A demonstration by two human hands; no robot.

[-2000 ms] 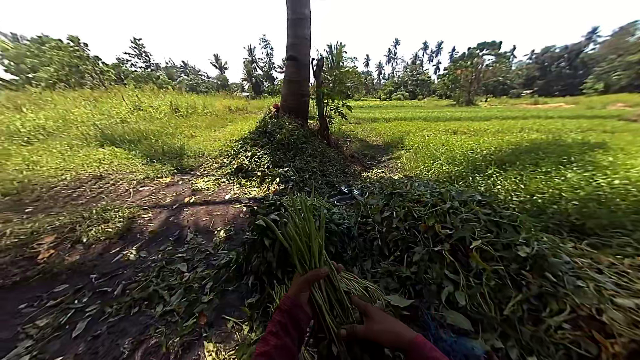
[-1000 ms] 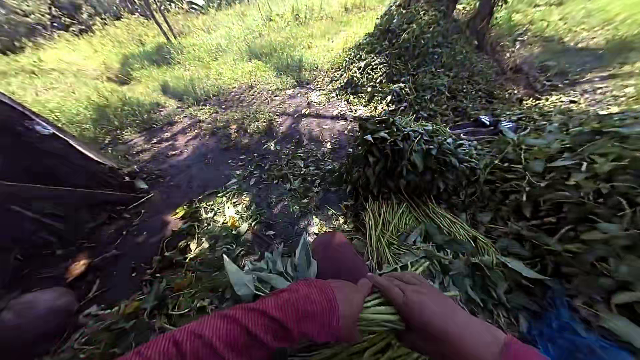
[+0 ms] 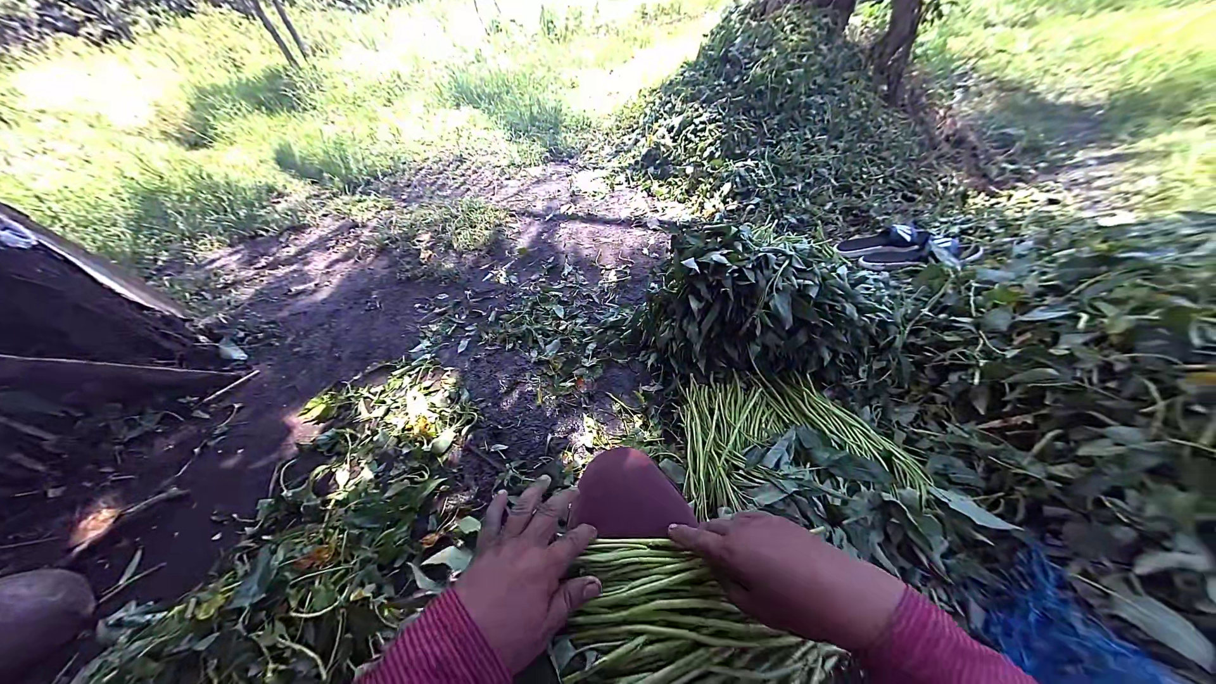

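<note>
Long green leaf stems (image 3: pixel 655 608) lie in a layer in front of my knee (image 3: pixel 632 494), roughly crosswise. My left hand (image 3: pixel 532 579) rests at their left end with fingers spread. At their upper right edge is my right hand (image 3: pixel 788 575), its thumb and fingers touching the stems; whether it grips them is hidden. Beyond, to the right, a leafy bundle (image 3: pixel 760 304) lies on the ground with its pale green stems (image 3: pixel 731 437) pointing toward me.
Heaped cut vines (image 3: pixel 1092 361) fill the right side, with blue netting or plastic strands (image 3: pixel 1054 617) near me. A pair of sandals (image 3: pixel 893 247) lies behind the bundle. Loose leaves (image 3: pixel 332 532) cover ground at left, near a dark panel (image 3: pixel 76 304). A tree trunk (image 3: pixel 898 47) stands behind.
The view has swung down and left. Two seconds ago my hands held an upright bunch of stems; one second ago they were together on stems by my knee. Now they are apart, left hand spread.
</note>
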